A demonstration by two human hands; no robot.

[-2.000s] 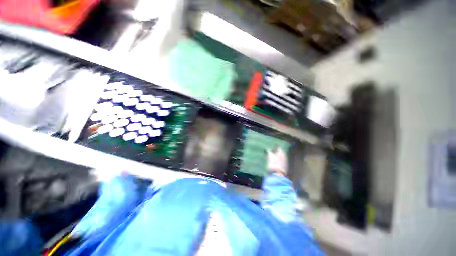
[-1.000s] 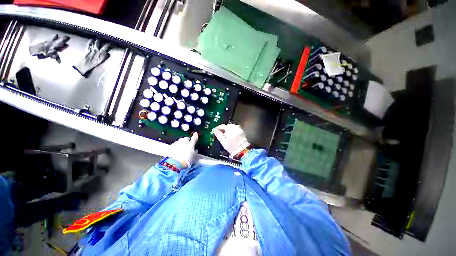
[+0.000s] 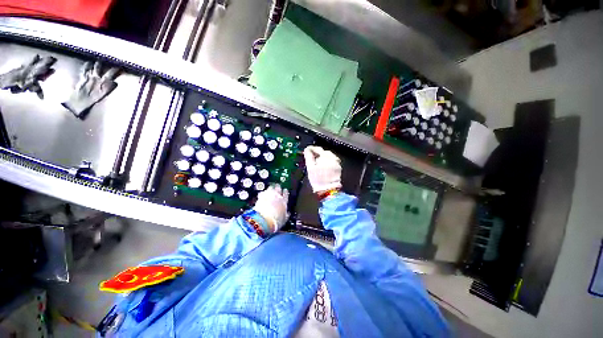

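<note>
A circuit board [image 3: 284, 155] with rows of round white-topped capacitors sits in a black carrier [image 3: 198, 198] on the conveyor in front of me. My left hand [image 3: 272, 206], in a white glove, has its fingertips at the board's lower right corner. My right hand [image 3: 322, 170], also in a white glove, is at the carrier's right edge, with its fingers bent together near the board's upper right. Whether either hand grips a small part is too small to tell.
A second carrier with a green cover sheet [image 3: 404, 211] lies to the right, before a dark machine opening [image 3: 506, 224]. Loose green sheets [image 3: 297, 72] and a sample board with a red strip [image 3: 386, 109] lie on the bench behind. Grey gloves [image 3: 91, 89] lie at left.
My right hand has moved up along the board's right side. My left hand has shifted right and slightly down. The board and carrier appear slightly lower left as the view shifted.
</note>
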